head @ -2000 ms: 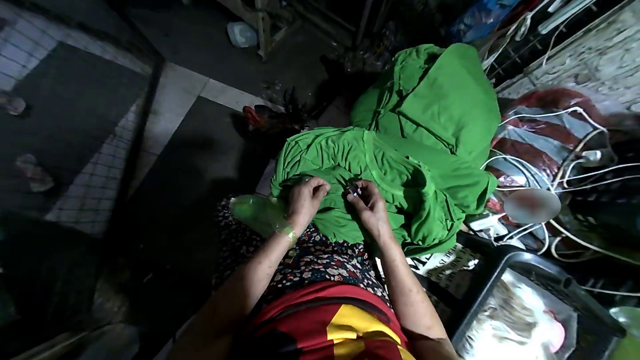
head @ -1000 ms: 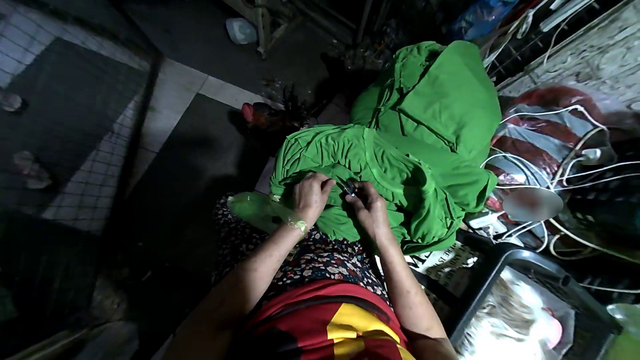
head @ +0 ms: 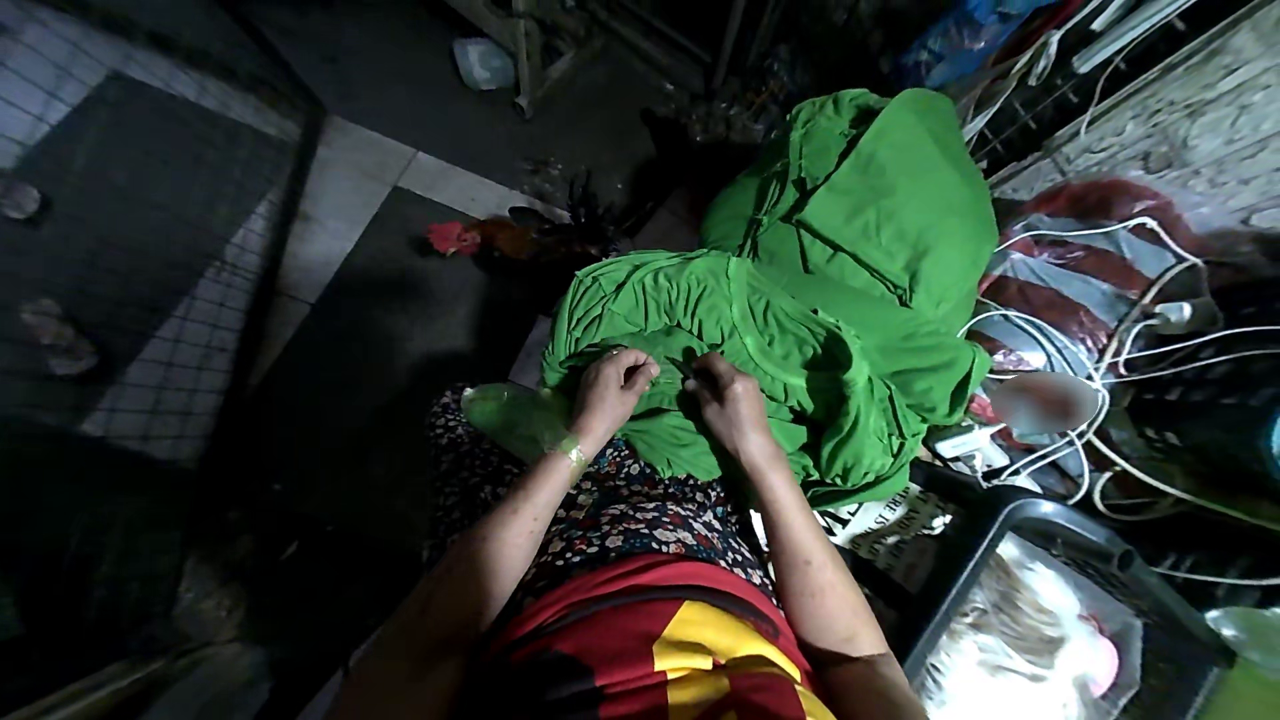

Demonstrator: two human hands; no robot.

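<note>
A gathered green cloth garment [head: 700,310] lies over my lap, above a floral-print skirt [head: 650,510]. My left hand [head: 612,392] is over the garment's near part, thumb and forefinger pinched together; what they hold is too small to tell. A clear greenish plastic bag [head: 515,418] is tied at my left wrist. My right hand [head: 732,405], just to the right and apart from the left, grips a small dark tool, perhaps thread snips, pointing toward the cloth between the hands.
A large bundle of green cloth [head: 890,200] stands beyond the garment. A rooster [head: 500,238] is on the tiled floor to the left. At the right are white cables [head: 1100,375], a striped plastic bag [head: 1080,270] and a black plastic basket [head: 1080,545]. Wire mesh [head: 170,250] runs along the left.
My left hand was closer to the dark tool one second ago and is now slightly farther left of it. The right hand still holds the tool near the cloth.
</note>
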